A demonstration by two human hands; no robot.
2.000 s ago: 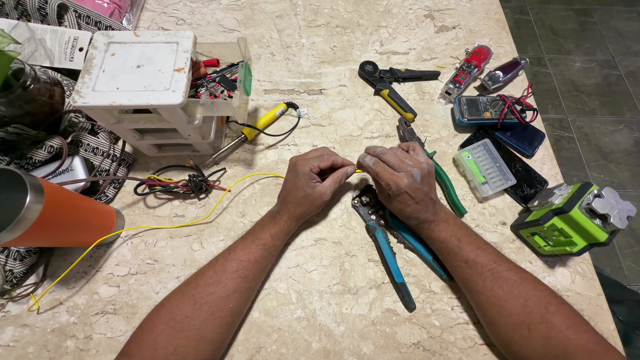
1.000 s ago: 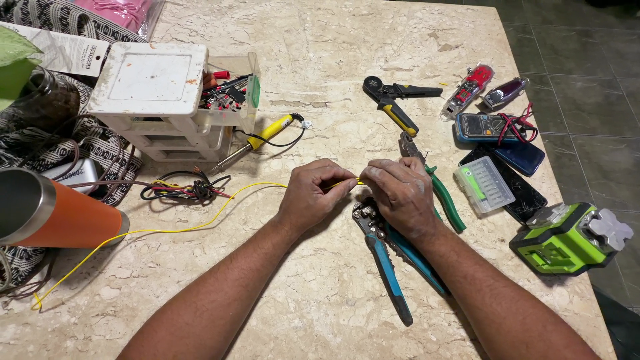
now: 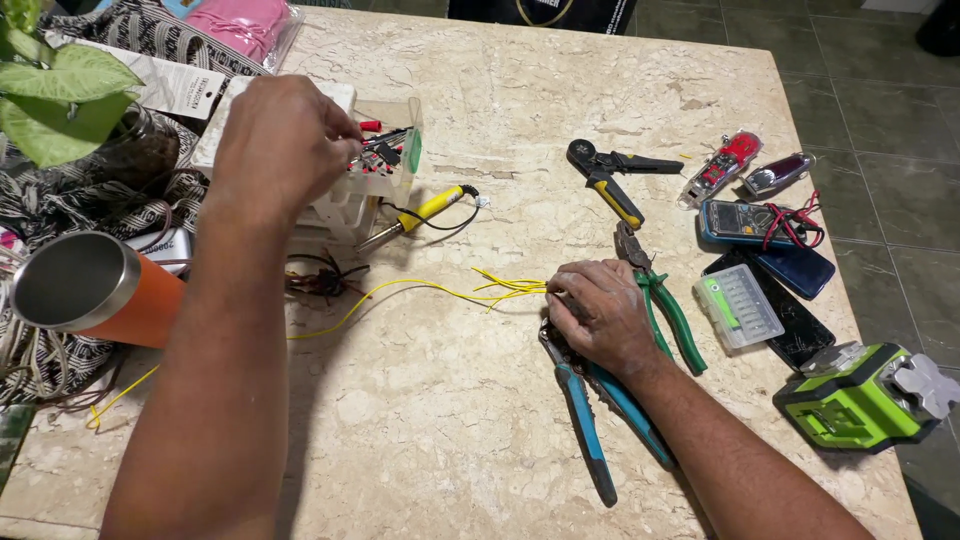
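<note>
My left hand (image 3: 289,146) is over the white plastic drawer unit (image 3: 330,94), its fingertips at the edge of an open clear drawer (image 3: 412,142) of small red and black parts (image 3: 379,154). Whether it pinches anything is hidden. Several yellow wires (image 3: 514,286) end at the fingers of my right hand (image 3: 604,311), which is closed on them; one long wire runs left across the tabletop. Under and beside that hand lies a blue-handled wire stripper (image 3: 581,427), with green-handled pliers (image 3: 679,322) just to the right. A yellow soldering iron (image 3: 431,208) rests near the drawer unit.
A black and yellow crimping tool (image 3: 611,180) lies farther back. On the right are a multimeter (image 3: 742,223), a clear bit case (image 3: 737,307), phones (image 3: 799,270) and a green laser level (image 3: 855,397). An orange tumbler (image 3: 142,300) and tangled dark wires (image 3: 322,279) are at left.
My left hand has left the wire beside my right hand and moved up and left to the drawer. Several yellow wire ends now show at my right hand, which stays by the stripper.
</note>
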